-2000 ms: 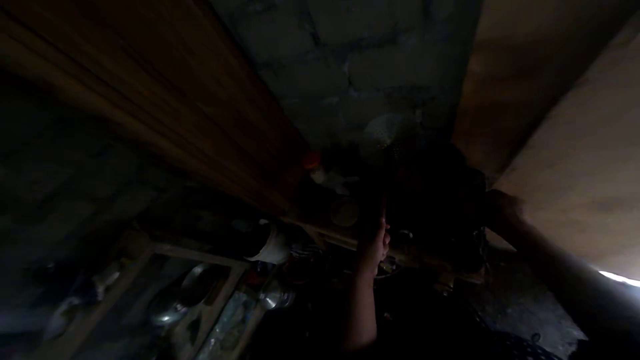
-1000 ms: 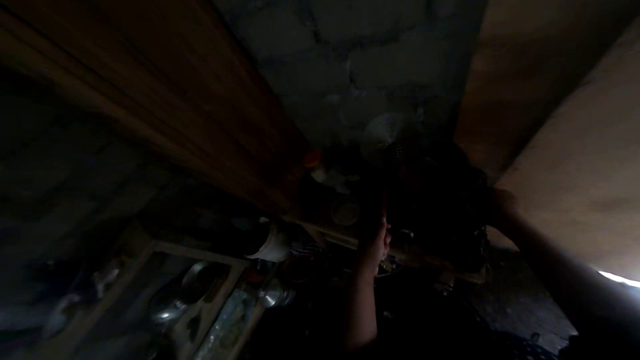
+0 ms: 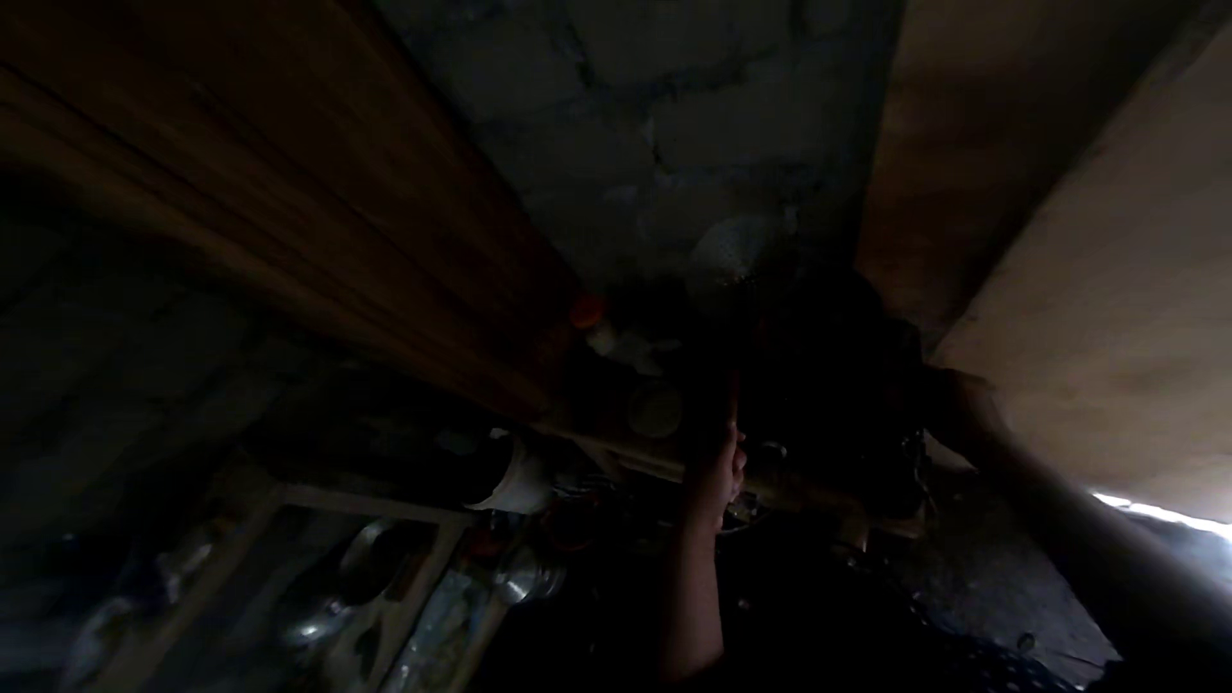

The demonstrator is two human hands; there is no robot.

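Observation:
The picture is very dark. My left hand (image 3: pixel 719 478) is at the centre, its fingers curled against a dark object whose kind I cannot make out. On the right, my right hand (image 3: pixel 965 409) touches the edge of a large black mass (image 3: pixel 833 385), perhaps a bag or cloth; its fingers are lost in shadow. Left of my left hand, a round pale lid or jar top (image 3: pixel 655 408) rests on a wooden surface. Behind it is a container with a red cap (image 3: pixel 587 311). A pale perforated round thing (image 3: pixel 729 252) stands near the block wall.
A white bucket (image 3: pixel 520 478) sits left of the wooden surface. Lower left, a wooden frame rack (image 3: pixel 371 501) holds shiny metal pots (image 3: pixel 318 621). A large wooden panel (image 3: pixel 318 192) slants across the upper left, a pale board (image 3: pixel 1126 318) stands at the right, and a block wall (image 3: pixel 712 125) lies behind.

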